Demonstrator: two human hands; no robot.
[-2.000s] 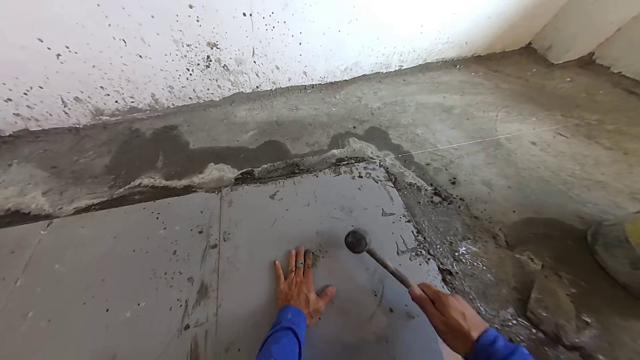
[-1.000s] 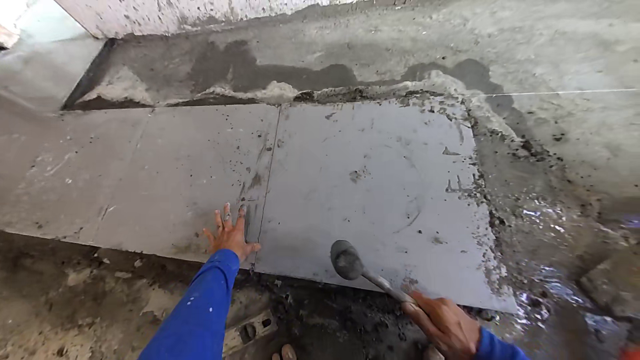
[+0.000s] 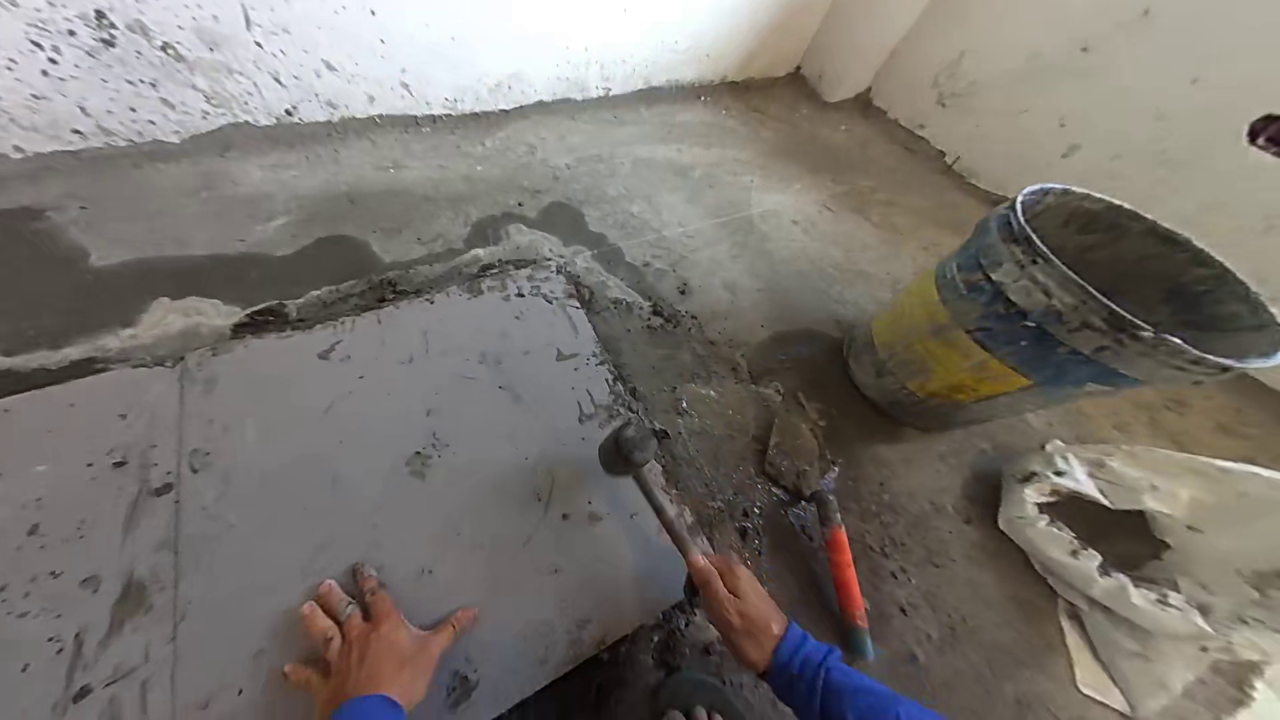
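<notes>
A large grey floor tile (image 3: 430, 400) lies in the middle, its left edge meeting a second tile (image 3: 85, 500) along a narrow joint. My left hand (image 3: 375, 650) rests on the large tile near its lower edge, fingers spread, holding nothing; a ring shows on one finger. In my right hand (image 3: 738, 608) is the handle of a rubber mallet (image 3: 628, 447), whose dark head is over the tile's right edge. Whether the head touches the tile I cannot tell. Wet mortar (image 3: 690, 400) borders the tile's right side.
A trowel (image 3: 840, 560) with an orange handle lies on the floor to the right. Behind it stands a mortar-stained bucket (image 3: 960, 330), and a torn whitish sack (image 3: 1150, 580) lies at the lower right. A string (image 3: 700, 226) runs above the floor. A spattered white wall (image 3: 400, 60) rises behind.
The view has swung to the right since one second ago. My left hand has moved from beside the joint onto the large tile, and the mallet from the tile's lower edge to its right edge.
</notes>
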